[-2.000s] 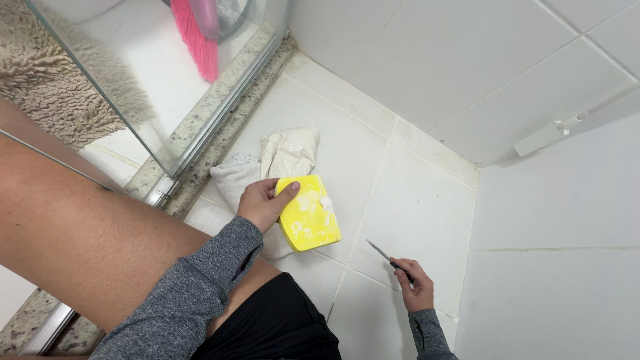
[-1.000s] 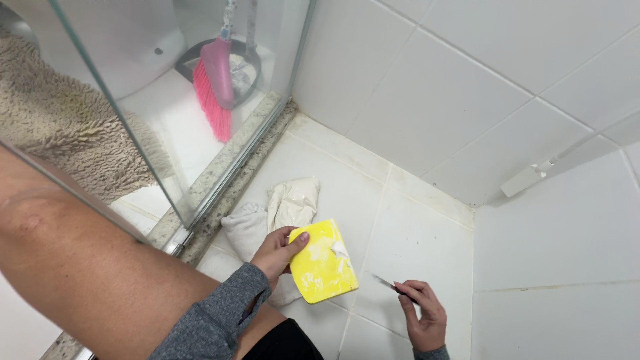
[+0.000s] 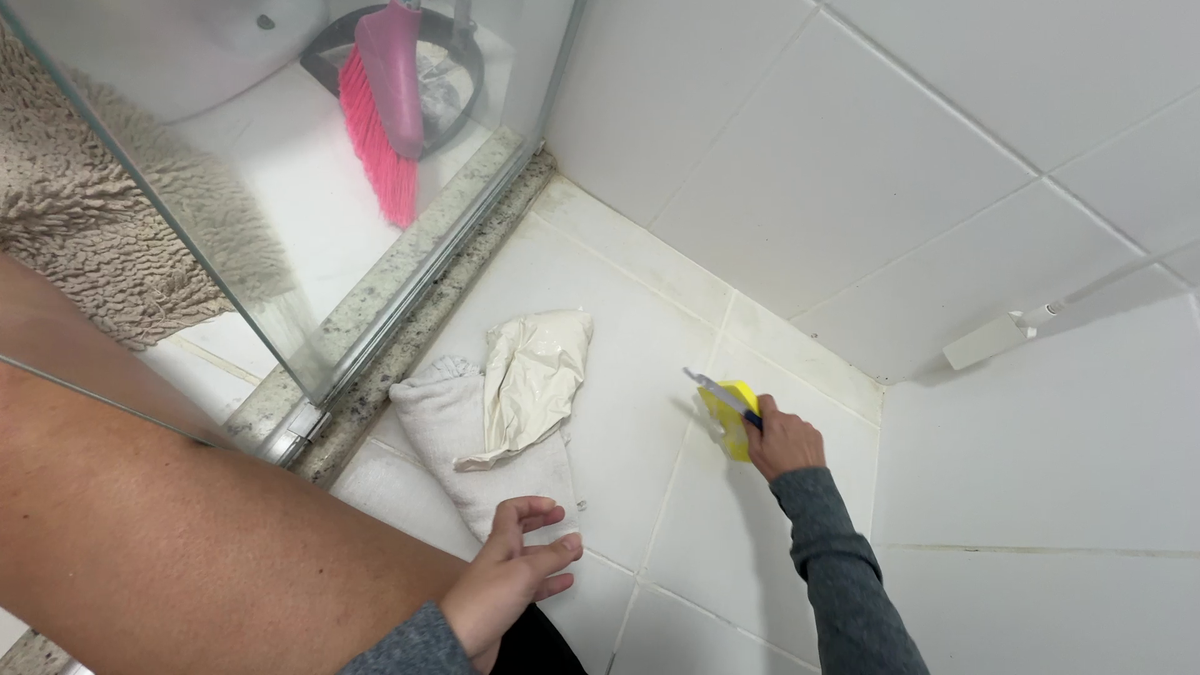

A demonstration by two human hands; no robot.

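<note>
My right hand [image 3: 787, 439] holds a small knife-like tool [image 3: 727, 394] with a dark blue handle and a white-smeared blade, together with a yellow plastic scraper [image 3: 729, 427] with white smears. Both are above the white floor tiles, right of the bag. My left hand [image 3: 516, 577] is empty, its fingers apart and curled, near the lower edge of a folded white cloth [image 3: 441, 422]. On that cloth and the floor lies a crumpled cream plastic bag [image 3: 539, 370]; its contents are hidden.
A glass shower panel [image 3: 234, 309] stands over a granite sill [image 3: 469, 272] at the left. Behind the glass are a pink broom [image 3: 389, 103], a dark dustpan [image 3: 469, 84] and a beige shaggy mat [image 3: 84, 216]. A white fitting [image 3: 984, 342] projects near the tiled wall at the right.
The yellow scraper has passed from my left hand to my right, which still holds the tool. My right hand has moved up and away from me; my left hand has let go and moved lower.
</note>
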